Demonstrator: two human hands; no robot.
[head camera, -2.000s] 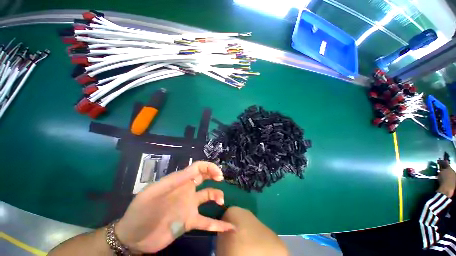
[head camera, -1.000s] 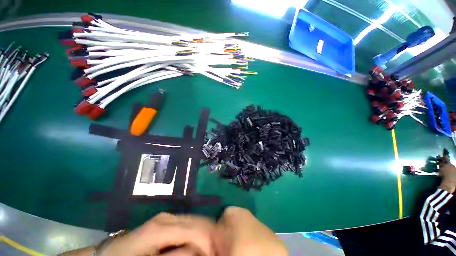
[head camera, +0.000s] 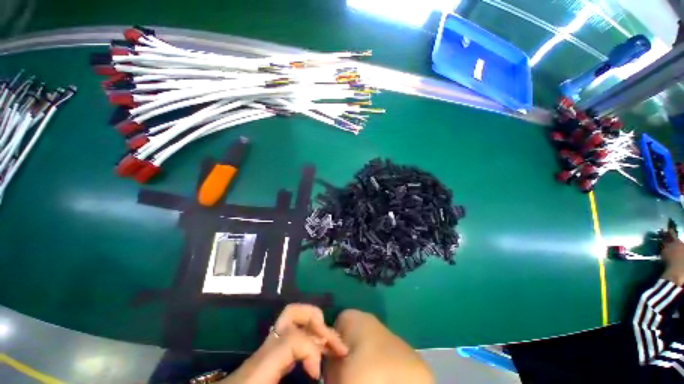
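My left hand (head camera: 296, 345), with a ring and bracelet, is at the bottom edge, fingers bent and touching my right hand (head camera: 379, 352). My right hand shows mostly as its back, cut off by the edge. Whether either holds a part is hidden. A heap of black connector housings (head camera: 397, 221) lies above and right of the hands. A white and silver plate (head camera: 234, 283) framed by black tape (head camera: 187, 259) lies above and left. White cables (head camera: 202, 79) are fanned at the top, red ends left, coloured wire tips right.
An orange-handled tool (head camera: 217, 184) lies between cables and tape. More cables (head camera: 22, 124) lie far left. A blue tray (head camera: 480, 64) stands at the back rail. Red-ended harnesses (head camera: 585, 146), a yellow line (head camera: 598, 259) and another person's striped sleeve (head camera: 656, 322) are at right.
My left hand was open, palm showing, then low and blurred against my right hand; now its bent fingers show more clearly beside it. The heap and cables look unchanged.
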